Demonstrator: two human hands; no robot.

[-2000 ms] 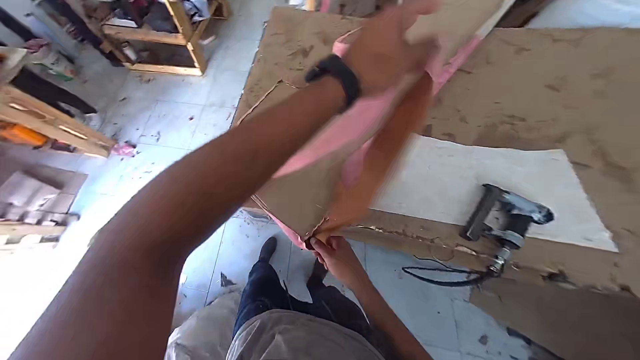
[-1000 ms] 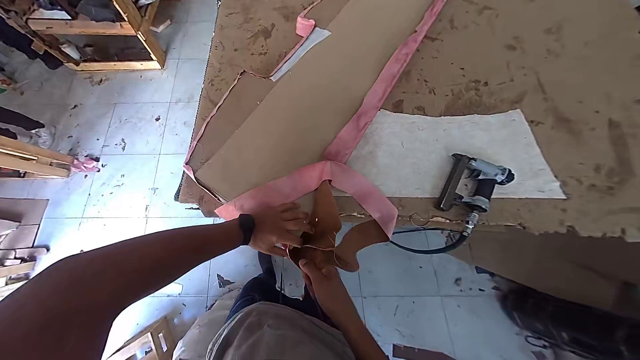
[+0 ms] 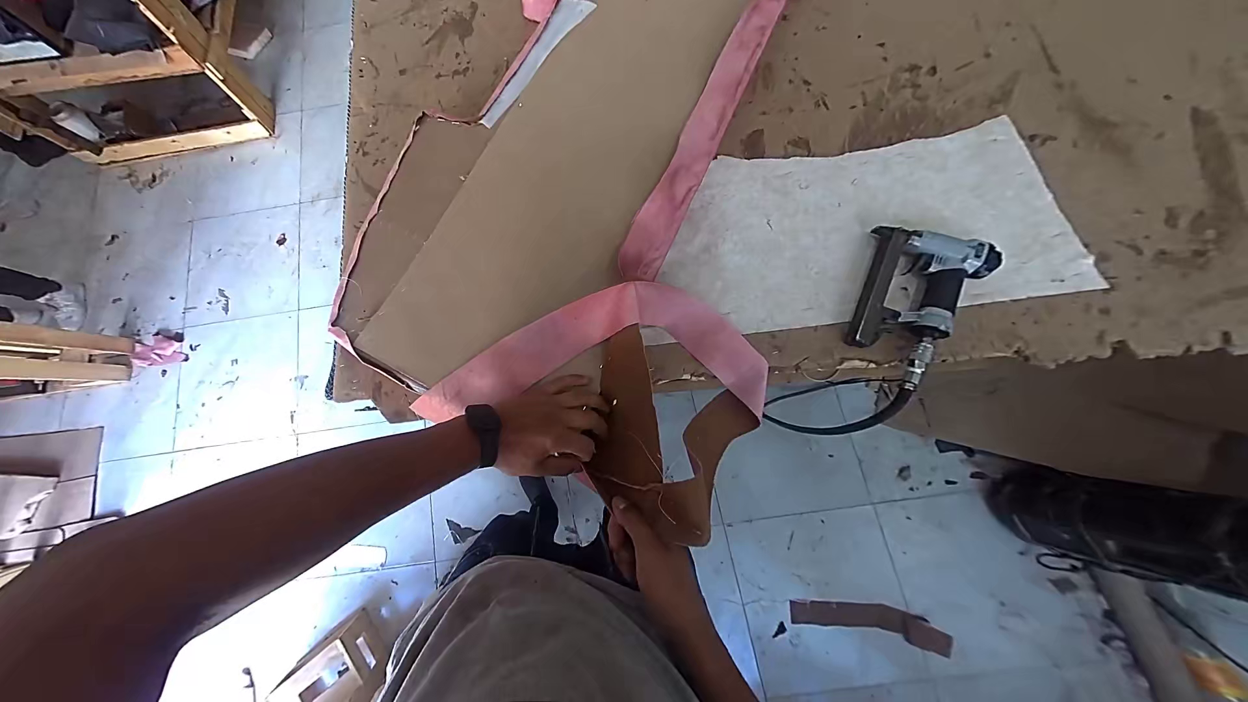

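My left hand (image 3: 551, 426), with a black band on its wrist, presses flat near the table's front edge, its fingers at a brown strip of material (image 3: 629, 409). Just below and to the right, my right hand (image 3: 632, 536) grips the strip's lower end against the edge. A pink strip (image 3: 546, 341) arches above both hands, with its brown reverse showing where it folds down at the right. Another pink length (image 3: 697, 161) runs up along a large brown panel (image 3: 546, 185). Thin loose threads hang by the fingers.
A pneumatic staple gun (image 3: 926, 278) with a black hose (image 3: 838, 427) lies on a white fabric piece (image 3: 780, 234) at the right. The cardboard-covered table (image 3: 1121, 195) has a ragged front edge. Wooden shelving (image 3: 185, 146) stands at upper left. A brown scrap (image 3: 868, 619) lies on the tiled floor.
My left hand has come down from above the panel to the table's front edge beside my right hand. The blurred strip seen earlier now lies in an arch.
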